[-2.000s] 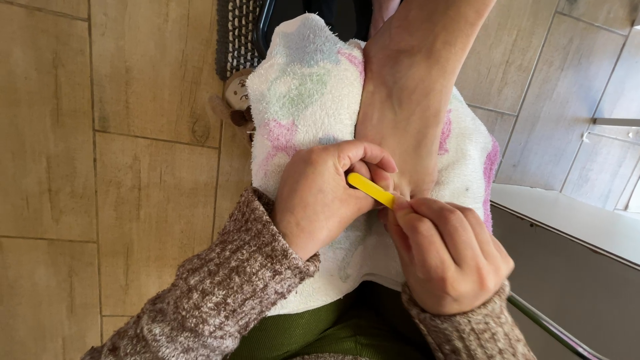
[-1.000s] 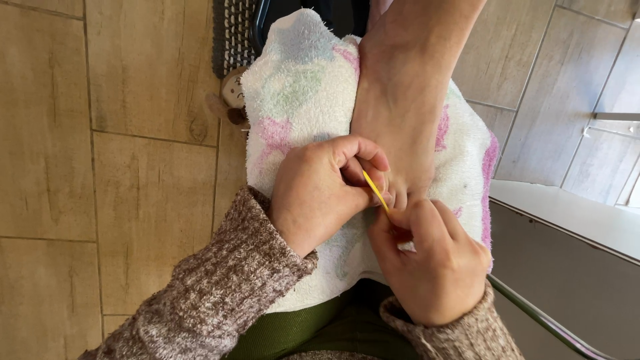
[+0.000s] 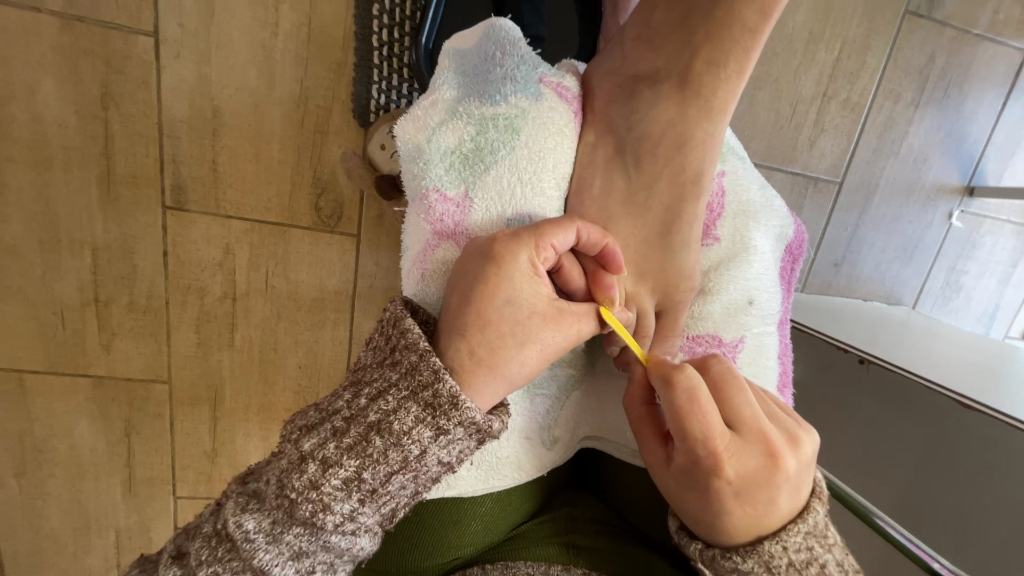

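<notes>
Another person's bare foot (image 3: pixel 640 184) rests on a white terry towel (image 3: pixel 472 144) with pink and green patches, spread over my lap. My right hand (image 3: pixel 728 440) pinches one end of a narrow yellow nail file (image 3: pixel 623 334) between thumb and fingers. The file's far end lies at the toes beside my left hand (image 3: pixel 536 296). With thumb and curled fingers, my left hand holds a toe at the foot's left side; my fingers partly hide that toe. The other toes show between my two hands.
Wood-look floor tiles (image 3: pixel 256 320) lie to the left. A woven mat (image 3: pixel 388 56), a dark-rimmed object (image 3: pixel 428 40) and a plush toy's head (image 3: pixel 382 148) are at the towel's upper left. White-topped furniture (image 3: pixel 912 352) stands close by my right hand.
The yellow file has turned from its broad face toward a narrower view and shifted in angle at the toes. My right hand has moved with it; my left hand keeps its hold at the toes.
</notes>
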